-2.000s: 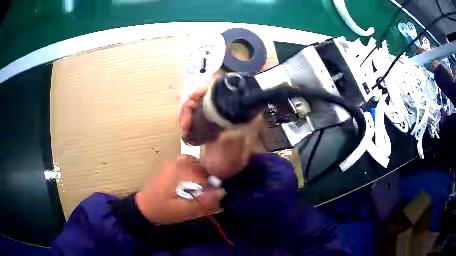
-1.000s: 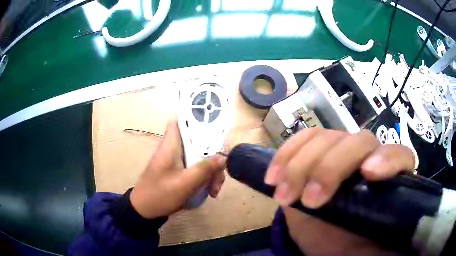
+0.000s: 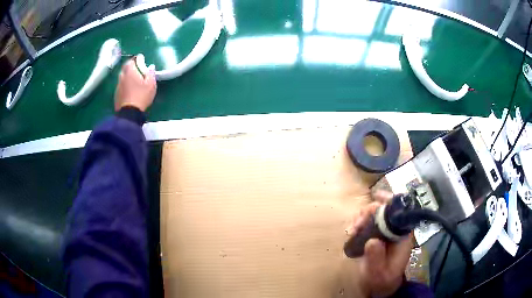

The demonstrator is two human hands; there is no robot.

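My left hand [image 3: 135, 87] reaches over the green belt, its fingers closed around the narrow end of a curved white housing arm [image 3: 195, 55]. The fingers partly hide that end. My right hand [image 3: 382, 250] is closed around the electric screwdriver [image 3: 370, 230], a thick black cylinder with a pale band and a black cord. It is in front of the screw feeder [image 3: 461, 180]; the bit end is not clearly visible.
A cardboard mat [image 3: 251, 209] lies on the black bench, with a dark ring [image 3: 373, 145] near its far right corner. More white arms [image 3: 87, 84] lie on the belt. Loose white covers [image 3: 496, 227] are piled at right. The belt's pale rail crosses beyond the mat.
My left hand has moved from the mat to the belt at far left, and no housing is on the mat. My right hand has turned the screwdriver and drawn it toward the feeder.
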